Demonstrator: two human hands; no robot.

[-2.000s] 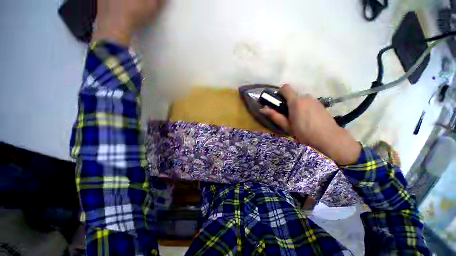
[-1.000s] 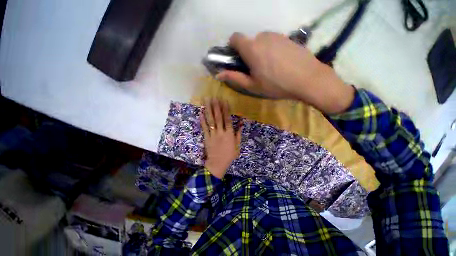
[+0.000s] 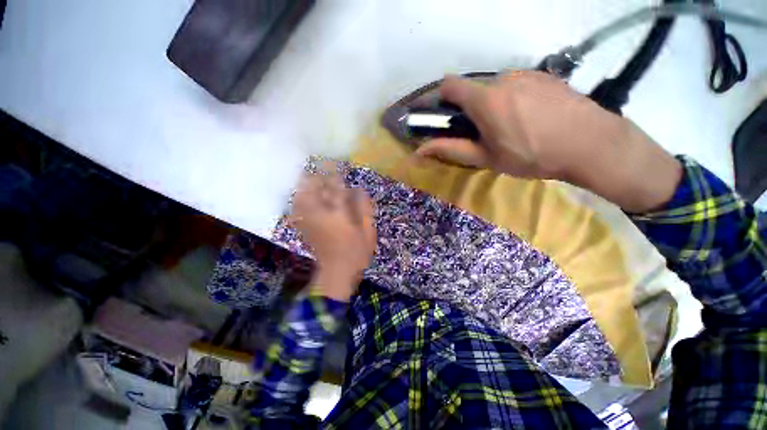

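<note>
My right hand point(image 3: 538, 130) holds the steam iron point(image 3: 399, 113) by its black handle, over the far edge of the mustard band point(image 3: 521, 201). Whether the soleplate touches the cloth is hard to tell. The printed fabric point(image 3: 454, 243) in purple, navy and white lies nearer to me, curving beside the mustard band. My left hand point(image 3: 336, 222) is blurred and rests on or just over the printed fabric's left end. I cannot tell whether its fingers grip the edge.
The dark pressing block point(image 3: 231, 50) lies at the upper left of the white table point(image 3: 160, 143). The iron's thick black cord point(image 3: 643, 63) and pale hose run to the upper right. A black cable loop point(image 3: 725, 67) and a dark pad point(image 3: 753, 155) are at the right.
The iron has moved right relative to the block and shows more of its soleplate. My left hand has shifted left towards the print's end. More of the mustard band shows, with folds.
</note>
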